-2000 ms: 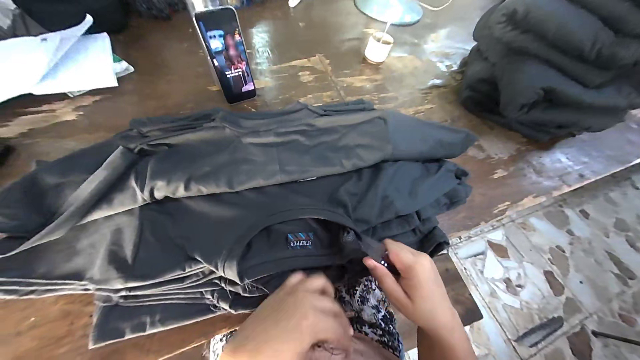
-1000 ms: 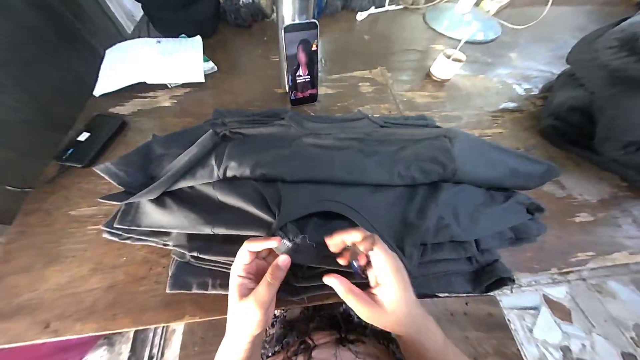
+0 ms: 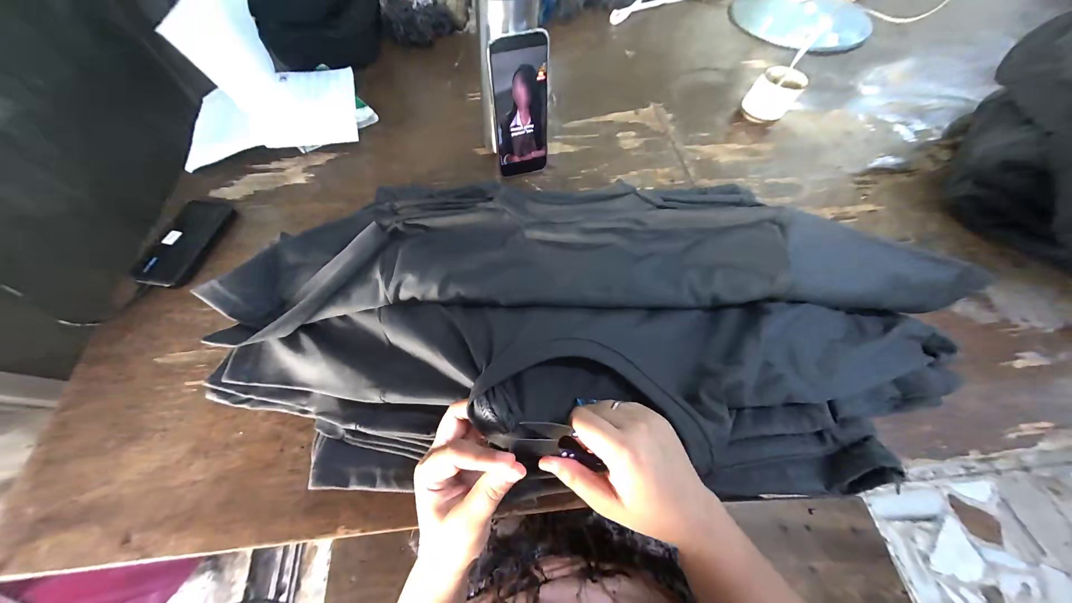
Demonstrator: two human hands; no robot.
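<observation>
A pile of dark T-shirts (image 3: 586,260) lies across the wooden table, the neckline of one facing me near the front edge. My left hand (image 3: 465,469) pinches the fabric at the left side of that neck opening. In my right hand (image 3: 628,461) is a small pair of thread snips (image 3: 578,452), dark-handled, its thin blades pointing left toward my left fingertips. The blades lie just in front of the collar. Whether they touch a thread is too small to tell.
A lit phone (image 3: 519,100) leans on a metal cylinder behind the pile. Papers (image 3: 301,109) and a black device (image 3: 184,243) are at the left. A small cup (image 3: 775,92) with a stick stands back right, near a round base (image 3: 800,21). More dark cloth (image 3: 1013,159) lies far right.
My left hand has moved onto the left side of the neckline. A second ago the hands were apart over the opening; now the snips' blades reach toward my left fingers.
</observation>
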